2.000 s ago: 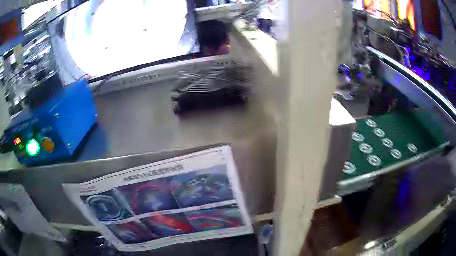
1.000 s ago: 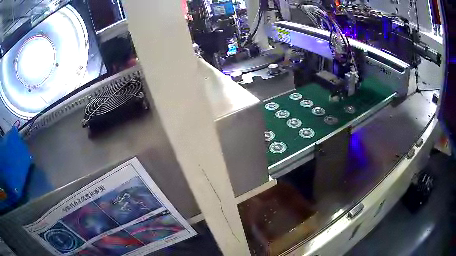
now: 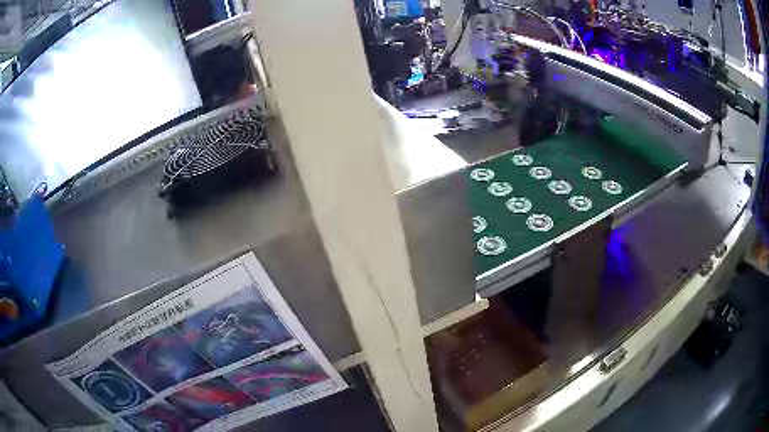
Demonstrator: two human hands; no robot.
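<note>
Neither of my hands is in view. Several silvery round parts (image 3: 518,205) with centre holes lie in rows on the green conveyor belt (image 3: 641,160) at the right. The dark pick-and-place head (image 3: 540,118) is at the belt's far side, blurred. The inspection monitor (image 3: 101,93) at the upper left shows a nearly blank white picture. The cooling fan (image 3: 217,152) with its spiral wire guard lies on the bench below the monitor.
A thick cream post (image 3: 337,169) stands between bench and conveyor, with a pale cover box (image 3: 438,245) beside it. A reference sheet (image 3: 198,346) hangs at the bench's front edge. The blue control box (image 3: 29,261) is at far left. A brown bin (image 3: 489,363) sits below the belt.
The view has turned right since the earliest frame, then slightly back left. The monitor's ring picture has turned white. The pick-and-place head has moved back from the parts towards the far side.
</note>
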